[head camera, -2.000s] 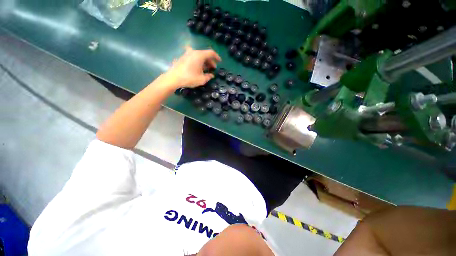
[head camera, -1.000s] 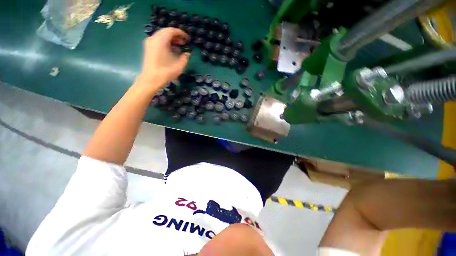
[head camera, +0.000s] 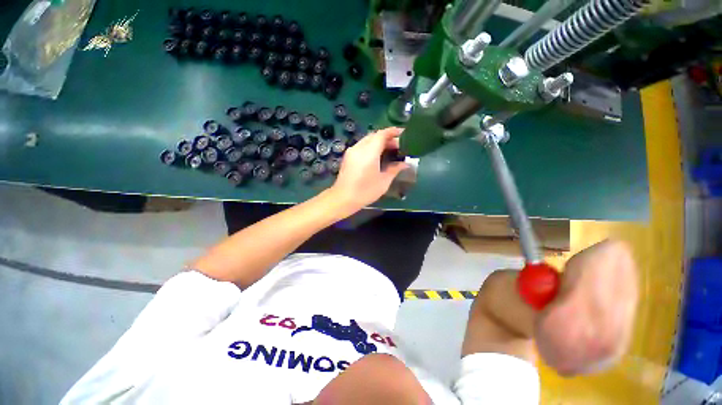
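Note:
My left hand (head camera: 366, 174) is at the silver press block (head camera: 404, 183) under the green press head (head camera: 423, 130). Its thumb and fingers close around a small dark round part (head camera: 391, 157), mostly hidden by the fingers. My right hand (head camera: 590, 316) is blurred, right beside the red ball knob (head camera: 538, 285) at the end of the steel lever (head camera: 513, 198); its grip on the ball is unclear. Black round parts stand in tight rows (head camera: 237, 39) at the back. A looser group of black parts (head camera: 261, 146), many with grey ring-like ends, lies nearer the table edge.
A clear plastic bag (head camera: 43, 47) and a gold-coloured pile (head camera: 113, 33) lie at far left. A small pale piece (head camera: 32, 140) lies below them. A plate with holes (head camera: 398, 55) and the coil spring (head camera: 582, 35) are at the press. Blue bins (head camera: 704, 316) stand on the right.
My left hand has moved right from the back rows to the press block. My right hand, the lever and its red ball have come into view. The view has shifted right.

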